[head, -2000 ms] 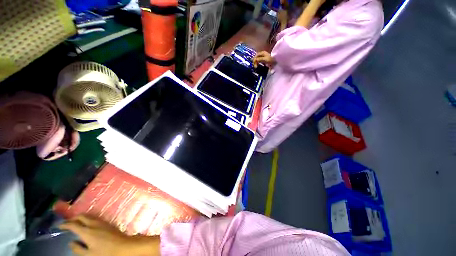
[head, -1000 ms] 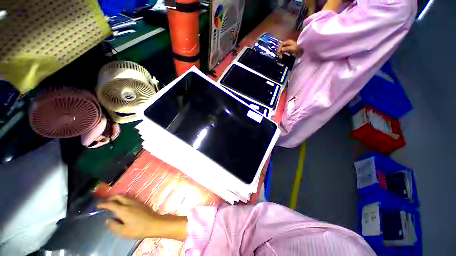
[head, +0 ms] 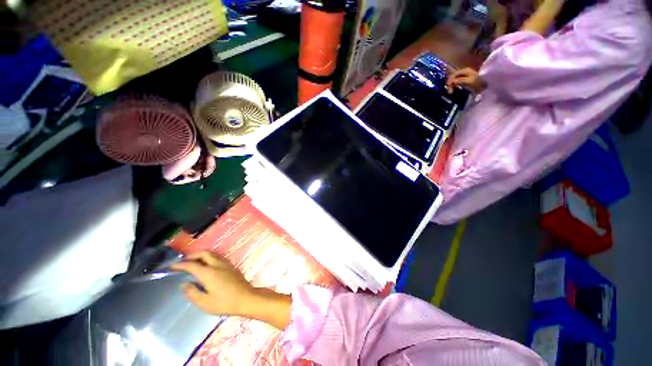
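Note:
My right hand [head: 218, 286] reaches in from the lower right in a pink striped sleeve. Its thumb and fingers are closed at the upper edge of clear film [head: 132, 275], which rises to the fingertips. The film lies over a grey, glossy slab [head: 154, 307], probably a tablet, cut off by the bottom edge. My left hand is not in view. Right of my hand stands a stack of white-edged layers [head: 322, 229] with a black-screened tablet [head: 350, 179] on top, a small white label near its right edge.
White sheets [head: 64, 243] lie at the left. A pink fan [head: 146, 132] and a cream fan [head: 232, 114] stand behind, near an orange-red post [head: 319, 46]. More tablets [head: 404, 125] lie beyond the stack, beside a person in pink [head: 543, 107]. Blue and red bins [head: 572, 218] stand on the floor.
The view has swung left, so the stack and fans sit further right and more white sheet and grey slab show. My right hand stays at the film over the slab.

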